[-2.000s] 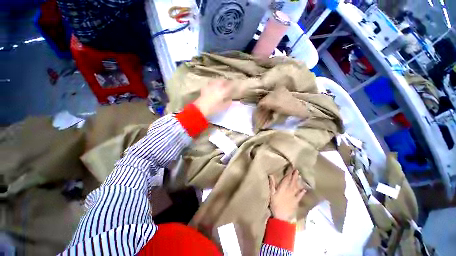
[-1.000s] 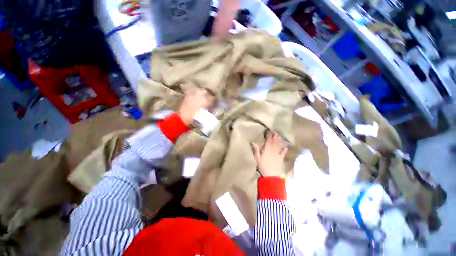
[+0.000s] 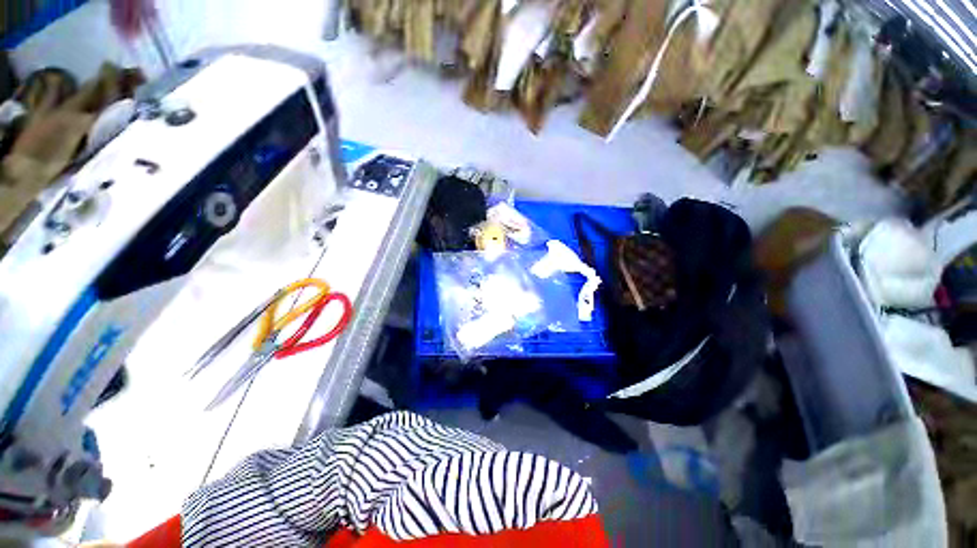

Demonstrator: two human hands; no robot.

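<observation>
Neither of my hands can be made out. A striped sleeve point(image 3: 375, 471) crosses the bottom, with a red cuff point(image 3: 161, 532) at the lower left edge. A white sewing machine point(image 3: 204, 118) marked JACK fills the left. On its white table point(image 3: 161, 428) lie scissors or snips with orange-yellow point(image 3: 266, 334) and red handles point(image 3: 341, 332); the blades point left towards the machine. Right of the table edge is a blue plastic bin point(image 3: 579, 343) with a clear bag point(image 3: 471, 305) and crumpled white pieces point(image 3: 562, 260).
A black bag or dark cloth point(image 3: 707, 310) lies against the bin's right side. A grey tub or trough point(image 3: 836, 343) with a pale rim is further right. Khaki pieces point(image 3: 632, 54) hang or lie in a row across the top, with a white strip. More khaki cloth point(image 3: 54, 128) is at upper left.
The view has swung away from the khaki heap, which both hands were touching, to the machine and blue bin. Both hands have left the picture.
</observation>
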